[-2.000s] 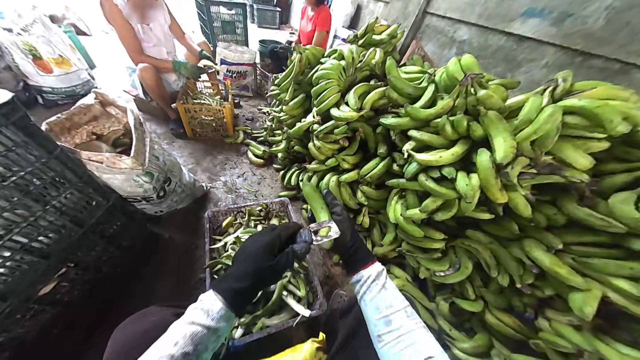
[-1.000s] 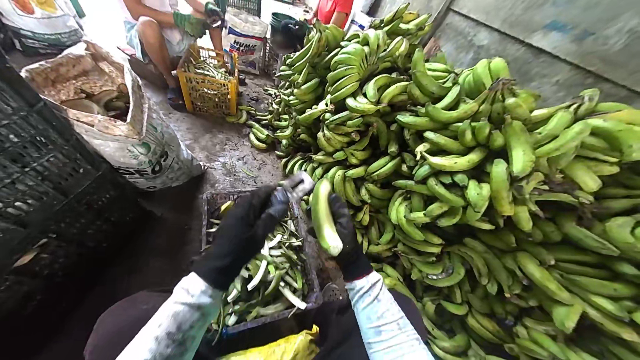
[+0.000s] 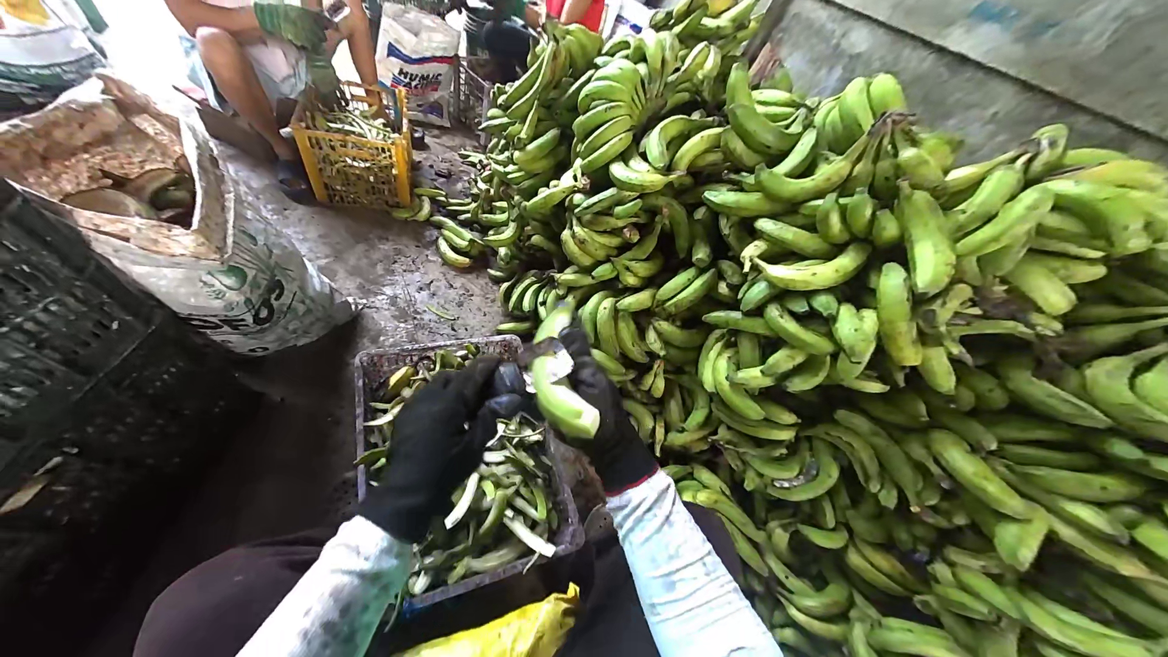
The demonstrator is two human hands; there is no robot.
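My left hand, in a black glove, is closed on a small blade tool, whose dark handle and pale metal part lie against a green plantain. My right hand, gloved too, holds that plantain from its right side; the lower part of its surface looks pale. Below both hands sits a plastic crate with many plantain peel strips in it. A large heap of green plantain bunches rises directly to the right of my hands.
Dark stacked crates and an open woven sack stand on the left. Farther off, a person with green gloves sits behind a yellow crate. A concrete wall borders the heap. Yellow plastic lies near my lap.
One second ago the blade tool was at the plantain's upper left; now it lies across its middle. The plantain is tilted differently in my right hand.
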